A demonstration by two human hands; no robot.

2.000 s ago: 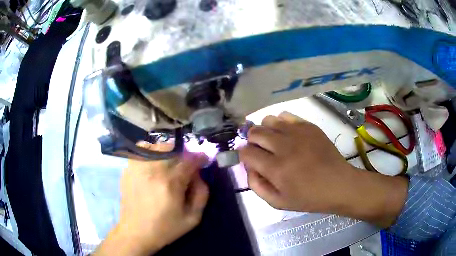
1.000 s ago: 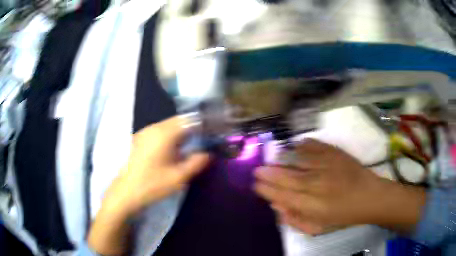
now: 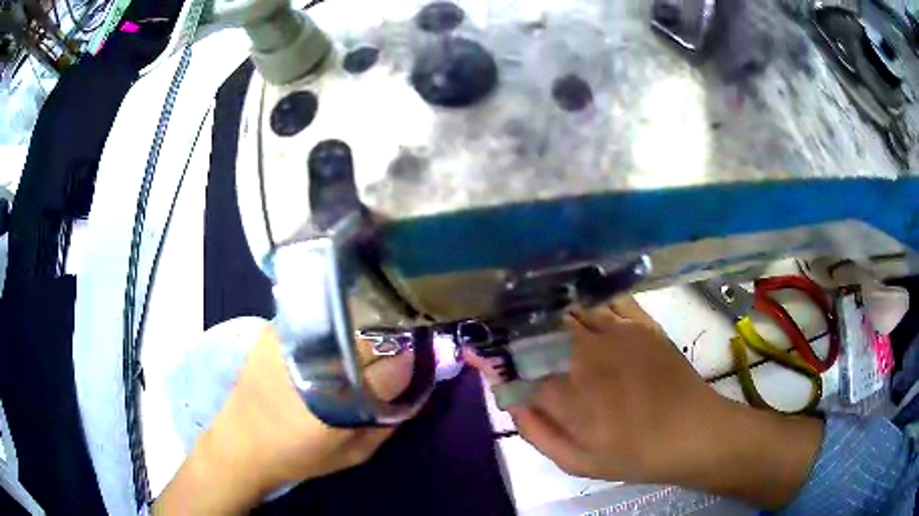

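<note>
A dark fabric panel [image 3: 433, 454] lies under the sewing machine head [image 3: 544, 131] and reaches toward me. A pale grey piece [image 3: 217, 368] lies beside it at the left. My left hand [image 3: 292, 413] rests on the fabric left of the needle area, its fingers partly hidden behind the shiny metal guard [image 3: 317, 328]. My right hand [image 3: 615, 393] is at the right of the foot, fingertips partly hidden by the head and a grey knob. The needle area glows pink-white. I cannot see whether either hand grips the cloth.
Scissors with red and yellow handles [image 3: 796, 328] lie at the right, beside a white label [image 3: 862, 348]. Dark and pale cloth pieces [image 3: 40, 333] lie at the left. A ruler strip [image 3: 645, 501] runs along the front edge. A pale knob [image 3: 287, 45] stands on the machine head.
The view has shifted, so the machine head fills more of the picture. Dark fabric behind the head shows since the first frame. Both hands remain beside the needle area, the left now nearer the guard.
</note>
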